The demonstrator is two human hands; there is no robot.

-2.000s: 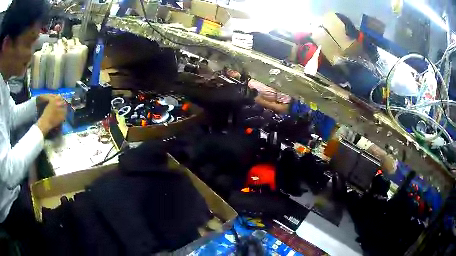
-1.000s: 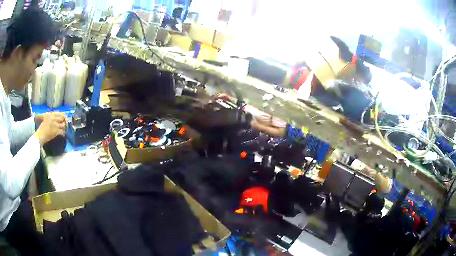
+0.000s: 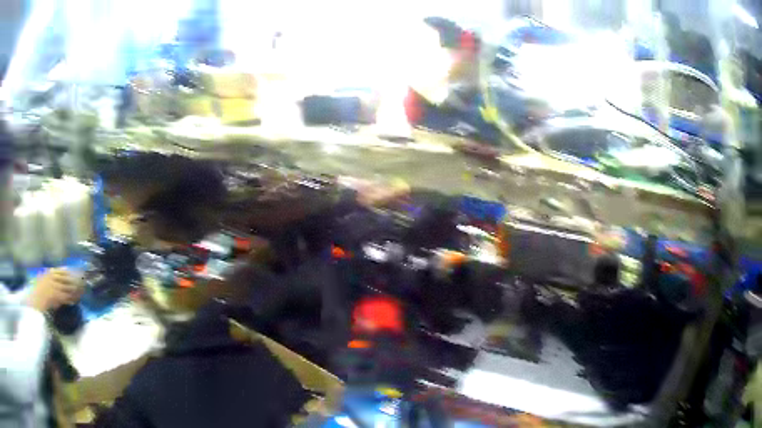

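Neither of my hands can be made out; the frame is strongly blurred. Nearest in front of me, a dark mass of black parts (image 3: 209,376) fills the open carton (image 3: 288,359) at the lower left. A bright red-orange part (image 3: 378,315) stands out among dark pieces right of the carton. A shiny blue mat (image 3: 363,410) shows at the bottom edge. A white sheet (image 3: 535,393) lies to its right, beside a large dark heap (image 3: 627,343).
A person's hand (image 3: 57,290) and pale sleeve are at the left edge, near white bottles (image 3: 50,219). A small-parts box (image 3: 196,272) is beyond the carton. A loaded shelf (image 3: 434,159) crosses above the bench, with pale coiled hoses (image 3: 585,142) at right.
The view has swung right and blurred. The carton, red-orange part and neighbouring person have shifted left in the picture; more of the right side shows.
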